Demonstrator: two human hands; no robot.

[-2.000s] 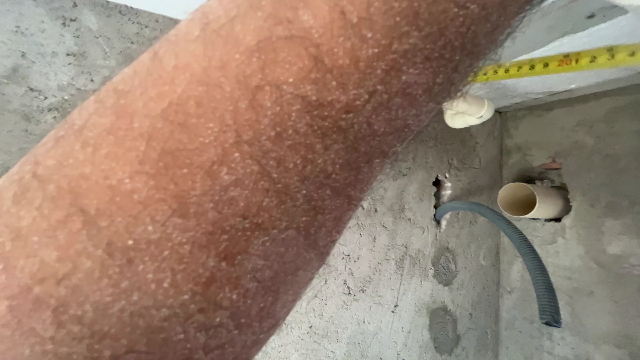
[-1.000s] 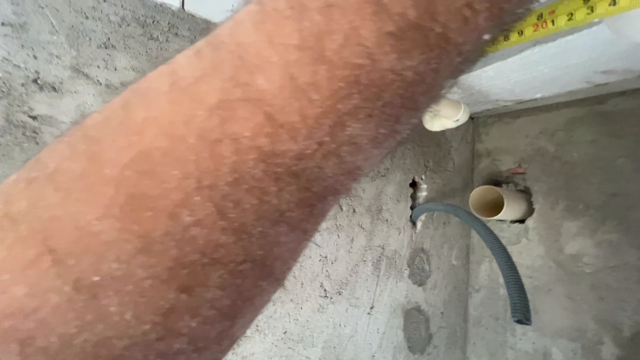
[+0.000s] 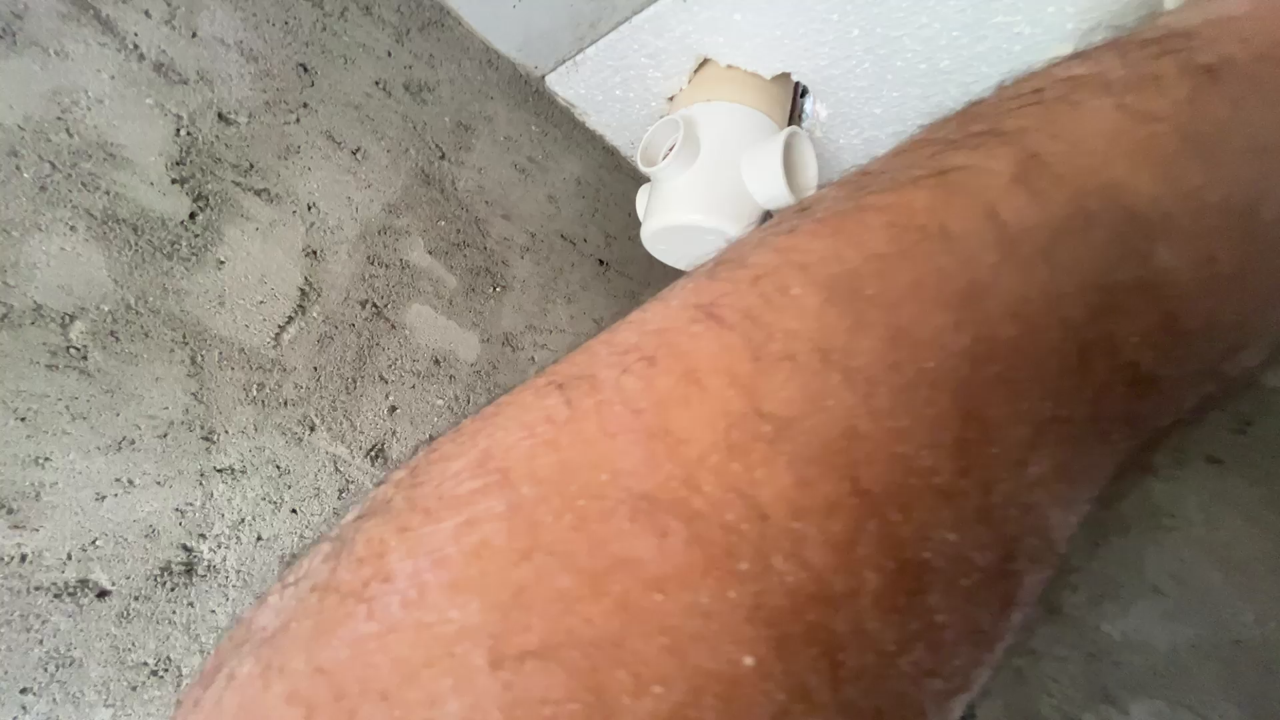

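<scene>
A bare forearm, dusted with light specks, crosses the view from the lower left to the upper right. Its hand lies beyond the upper right edge, so what it holds cannot be seen, and which arm it is cannot be told. Beside the forearm's upper edge is a white plastic pipe fitting (image 3: pixel 705 190) with several short round sockets. It joins a beige pipe (image 3: pixel 735 92) that comes through a ragged hole in a white speckled panel (image 3: pixel 900 60). Neither my left hand nor my right hand is in view.
A rough grey cement wall (image 3: pixel 250 280) fills the left side and meets the white panel along a slanting edge. A smooth light grey surface (image 3: pixel 550 25) adjoins the panel at the top. More grey surface (image 3: pixel 1160 580) shows below the forearm.
The view has swung away from the yellow tape measure, the grey corrugated conduit and the open beige pipe end in the wall. The white fitting with several sockets has come into sight.
</scene>
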